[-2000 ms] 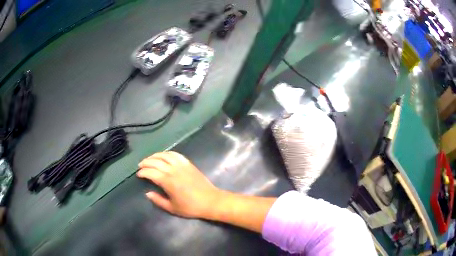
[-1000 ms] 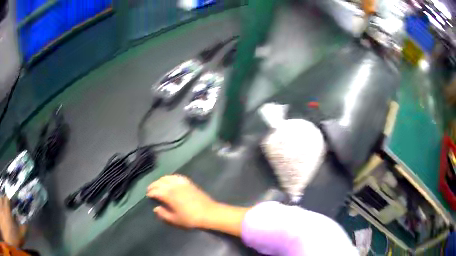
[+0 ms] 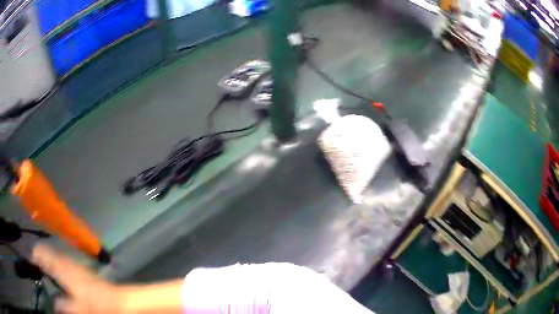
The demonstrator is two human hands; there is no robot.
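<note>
My right hand is blurred at the lower left, just below an orange electric screwdriver; its grip cannot be made out. The screwdriver is tilted, its dark bit end pointing down and right. My left hand is not in view. Two open adapter cases, one farther left and one partly hidden by a green post, lie on the raised green strip. Their black cords run to a bundle with plug prongs.
A clear knotted bag of silvery screws lies right of the green post. A slim black box with a cord lies beside it. Blurred dark cords show at the left edge. A shelf with boxes stands at the lower right.
The view has swung left. My right hand has moved left, to beside the orange screwdriver, now in view. The hand and circuit boards at the lower left edge one second ago are out of sight.
</note>
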